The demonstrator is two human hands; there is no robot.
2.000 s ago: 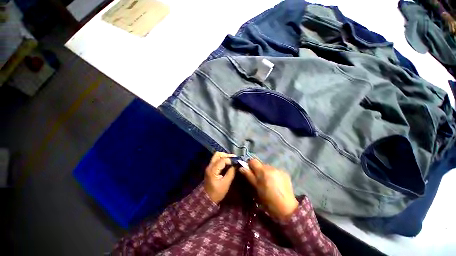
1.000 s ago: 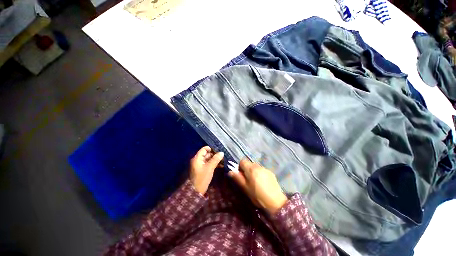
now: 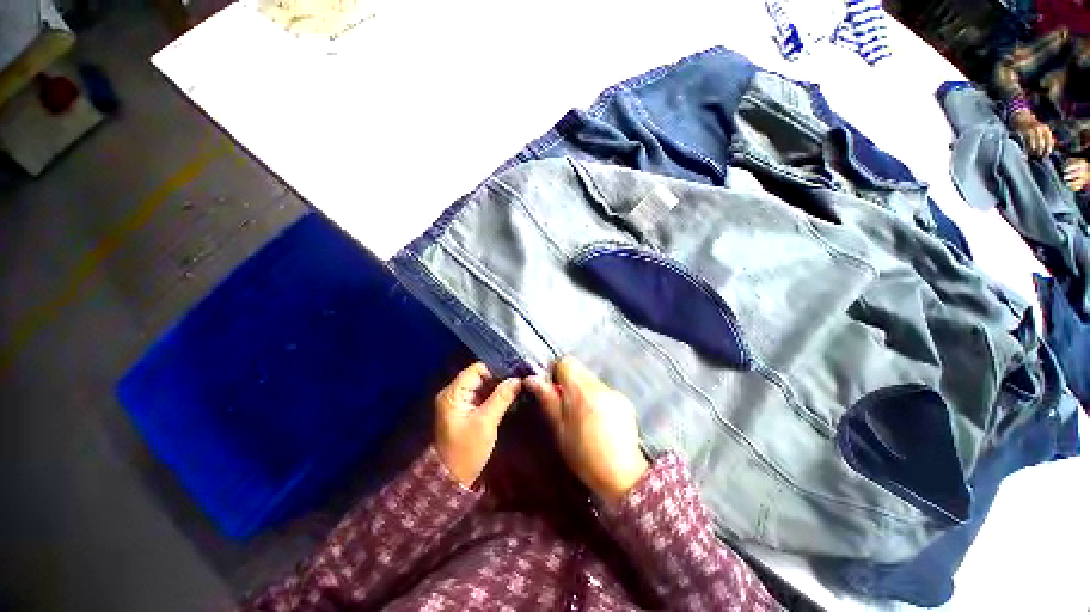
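Observation:
A grey-green denim jacket, inside out (image 3: 765, 275), lies spread before me, with a dark blue half-oval patch (image 3: 669, 306) and a dark blue rounded opening (image 3: 905, 448). Its dark blue hem (image 3: 460, 320) runs along the near left edge. My left hand (image 3: 470, 418) pinches the hem between thumb and fingers. My right hand (image 3: 594, 430) is closed at the hem just right of it, fingertips nearly touching the left ones. The snips do not show; whether they are inside my right hand is hidden. A small pale label (image 3: 654, 206) sits on the upper part.
The white table (image 3: 359, 144) bears a brown card (image 3: 313, 14) at the far left and a striped cloth (image 3: 863, 30) at the back. A blue sheet or bin (image 3: 287, 371) is below its left edge. Another person's hands (image 3: 1034, 134) are at a denim garment (image 3: 986, 150) far right.
My hands have come closer together at the hem. The white metal blades seen at my right fingertips before are now hidden. The view has shifted, showing more of the other person.

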